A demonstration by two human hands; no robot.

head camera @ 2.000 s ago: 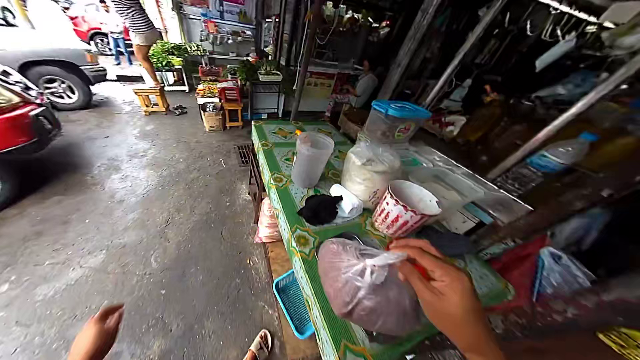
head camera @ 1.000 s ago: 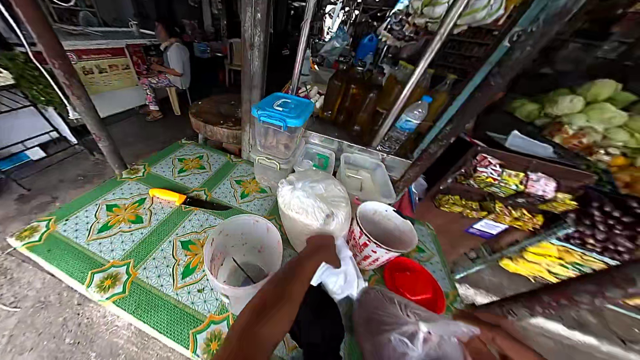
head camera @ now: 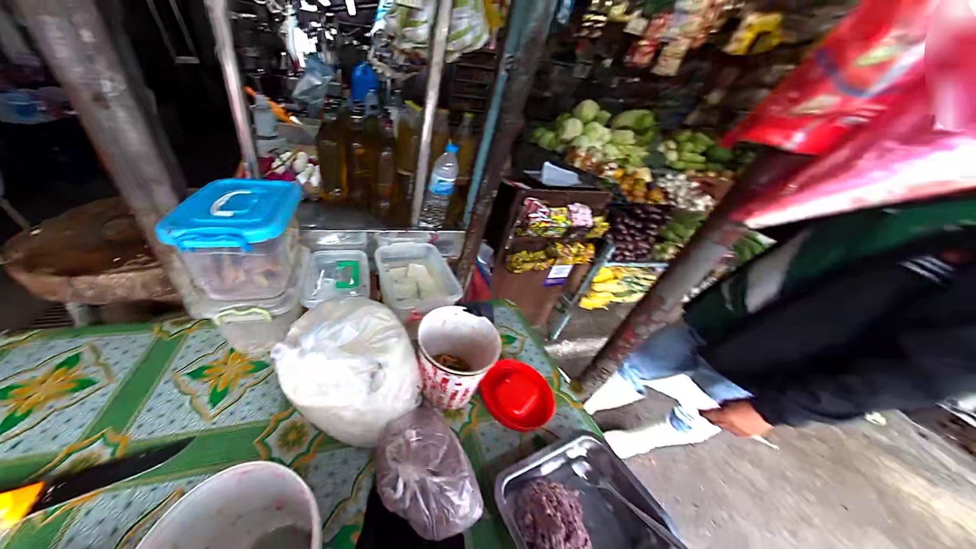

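Note:
Neither of my hands is in view. A tied plastic bag of purplish food (head camera: pixel 427 473) lies on the patterned tablecloth (head camera: pixel 229 374), partly on a black cloth or bag (head camera: pixel 381 526). It touches a larger clear bag of white contents (head camera: pixel 347 370). To its right is a metal tray (head camera: pixel 648 507) with a purple mound of food (head camera: pixel 550 515) and a spoon (head camera: pixel 633 507). A red and white paper bucket (head camera: pixel 457 358) stands behind, beside a red plastic bowl or lid (head camera: pixel 518 395). At the lower left are a white tub (head camera: pixel 236 507) and a knife (head camera: pixel 84 480) with a yellow handle.
A blue-lidded container (head camera: pixel 232 236) and smaller plastic boxes (head camera: pixel 415 278) line the table's back. A water bottle (head camera: pixel 441 187) stands behind them. Slanted posts (head camera: pixel 663 267) rise near the table. A person in dark clothes (head camera: pixel 823 328) is at the right, near vegetables (head camera: pixel 602 137).
The purplish bag, beside my right hand a second ago, now lies on the table against the white bag. Both my hands have left the view. The view has turned right, bringing the tray and person in.

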